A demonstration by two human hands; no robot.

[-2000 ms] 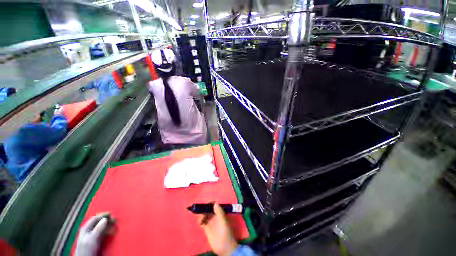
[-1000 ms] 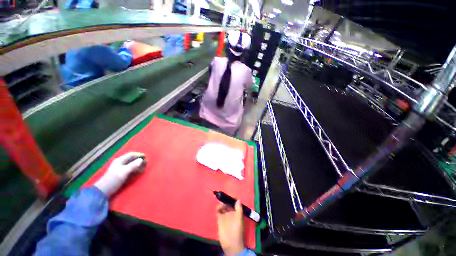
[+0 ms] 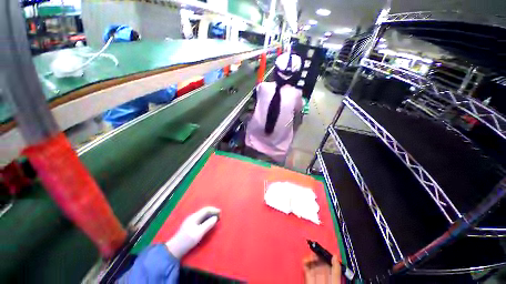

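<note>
My left hand point(image 3: 194, 230), in a white glove, rests on the left part of the red work mat point(image 3: 238, 194). Its fingers are curled, with a small dark spot at the fingertips; I cannot tell if it holds something. My bare right hand point(image 3: 323, 270) is at the mat's lower right, partly cut off by the lower edge. It holds a black pen-shaped tool point(image 3: 320, 252), tip pointing up and left. A crumpled white cloth point(image 3: 293, 201) lies at the mat's far right, on an orange-red sheet point(image 3: 283, 176).
A green conveyor belt point(image 3: 138, 161) runs along the left, carrying a green board point(image 3: 180, 132). A red-wrapped post point(image 3: 75, 194) stands near left. Black-shelved wire racks point(image 3: 383, 166) stand at right. A person in pink point(image 3: 273, 119) sits beyond the mat.
The view has swung, so mat and hands sit further right in the picture. My left hand lies further onto the mat than two seconds ago. The pen-shaped tool stays in my right hand.
</note>
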